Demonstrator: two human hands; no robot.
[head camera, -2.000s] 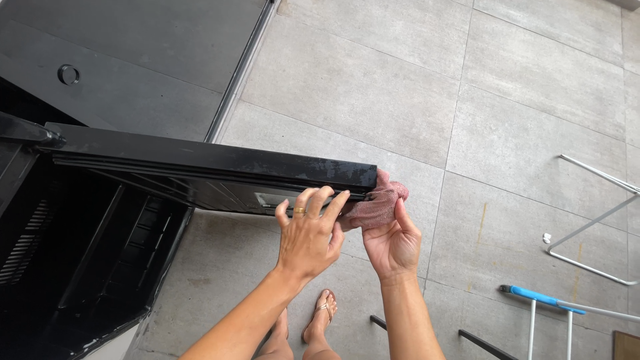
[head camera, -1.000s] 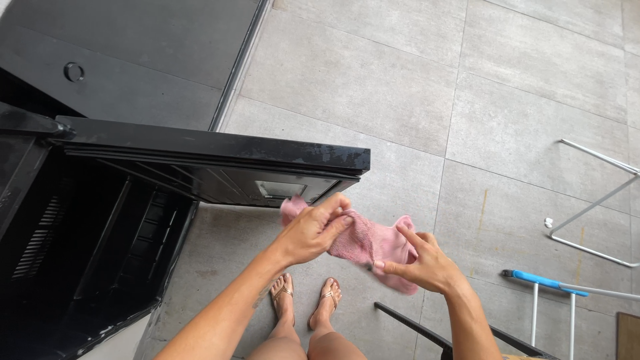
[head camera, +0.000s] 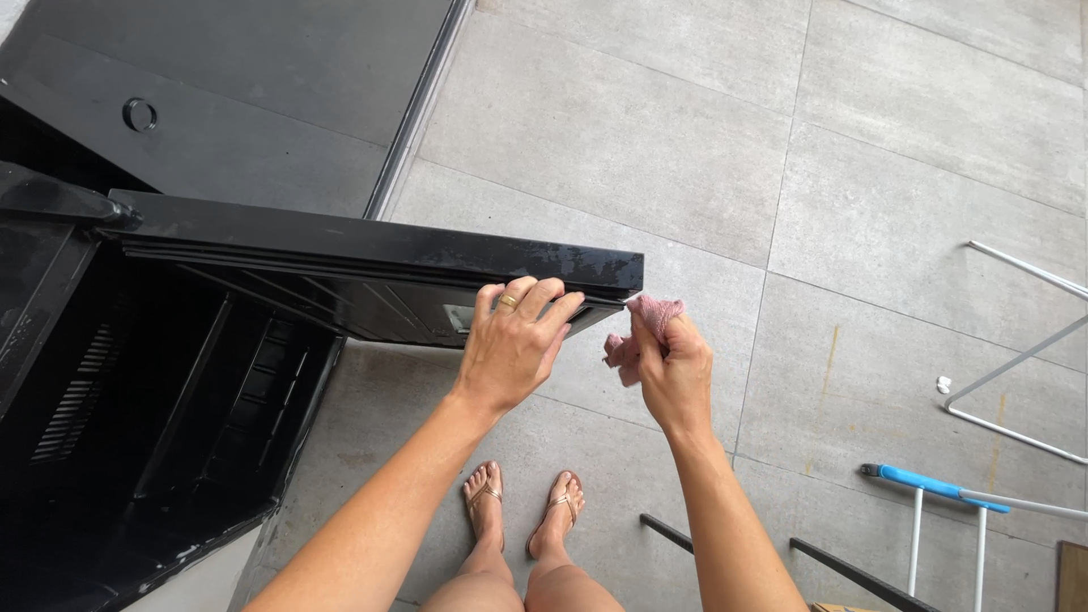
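A black door (head camera: 382, 246) stands open from a black cabinet-like appliance (head camera: 170, 399) with a dark, vented interior. My left hand (head camera: 514, 344) rests on the door's inner edge near its free end, fingers bent over the seal-like ridges; a ring is on one finger. My right hand (head camera: 676, 370) grips a bunched pink cloth (head camera: 656, 314) just beyond the door's end corner, with part of the cloth hanging to the left. Whether the cloth touches the corner cannot be told. Pale smudges show on the door's top edge.
A black panel with a round ring (head camera: 139, 115) lies at upper left. White metal tube legs (head camera: 1016, 370) and a frame with a blue part (head camera: 926, 483) stand at right on the grey tiled floor (head camera: 612, 170). Dark bars (head camera: 850, 569) lie at lower right, near my sandalled feet (head camera: 557, 510).
A second ago both hands held the cloth spread below the door's end. Now my left hand has let it go and is on the door, while my right hand holds the cloth bunched by the corner.
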